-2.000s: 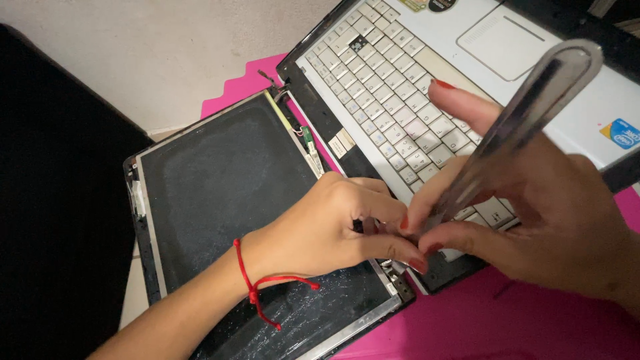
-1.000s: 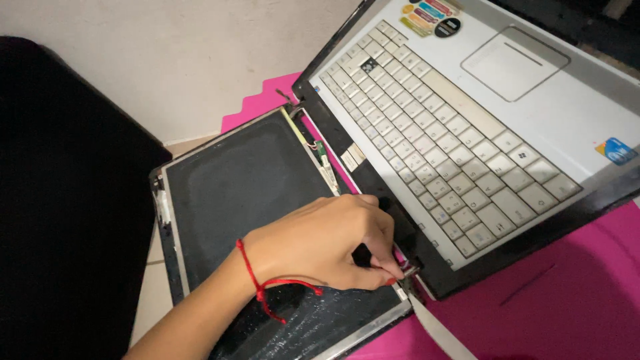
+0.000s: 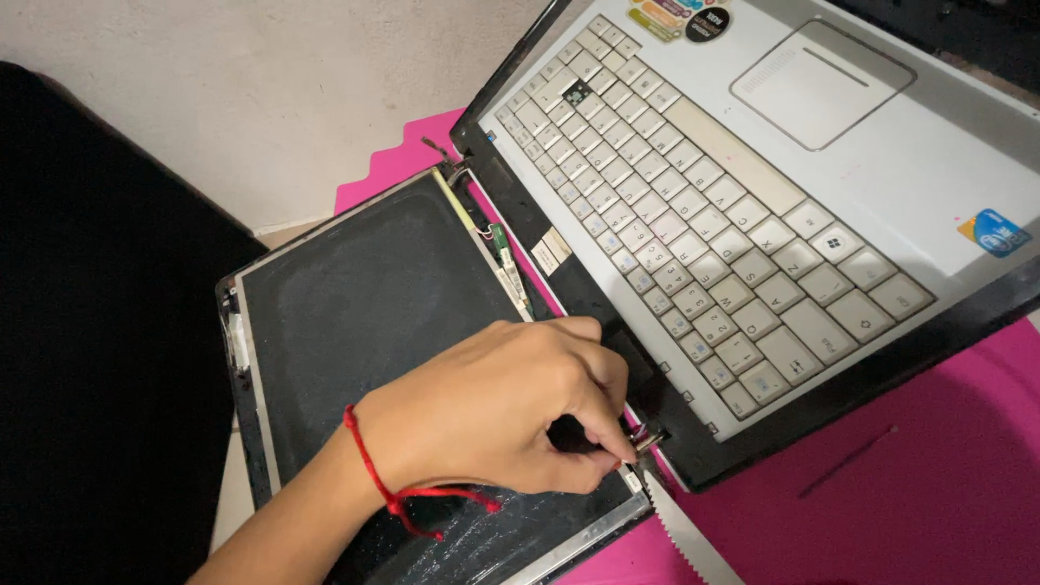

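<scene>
My left hand [image 3: 520, 406], with a red cord bracelet [image 3: 370, 463] at the wrist, rests over the lower right part of the laptop's detached-bezel screen panel [image 3: 357, 276]. Its thumb and forefinger meet beside the metal hinge [image 3: 648, 441]; whether something small is pinched between them cannot be told. A flat serrated blade [image 3: 686, 532] runs from the bottom edge of the view up to the hinge corner, its tip close to those fingertips. My right hand is out of view. Beyond the hinge lies the laptop's white keyboard [image 3: 715, 236], one key missing.
A green circuit board [image 3: 498, 236] with thin wires lies along the screen's inner edge. Under the laptop is a pink surface [image 3: 877, 504] bearing a thin dark line or rod [image 3: 845, 463]. A black object [image 3: 106, 325] stands at the left, before a pale wall [image 3: 268, 97].
My right hand, which gripped a long shiny handle over the keyboard two seconds ago, has left the view. The serrated blade now shows at the hinge corner. My left hand remains near the hinge.
</scene>
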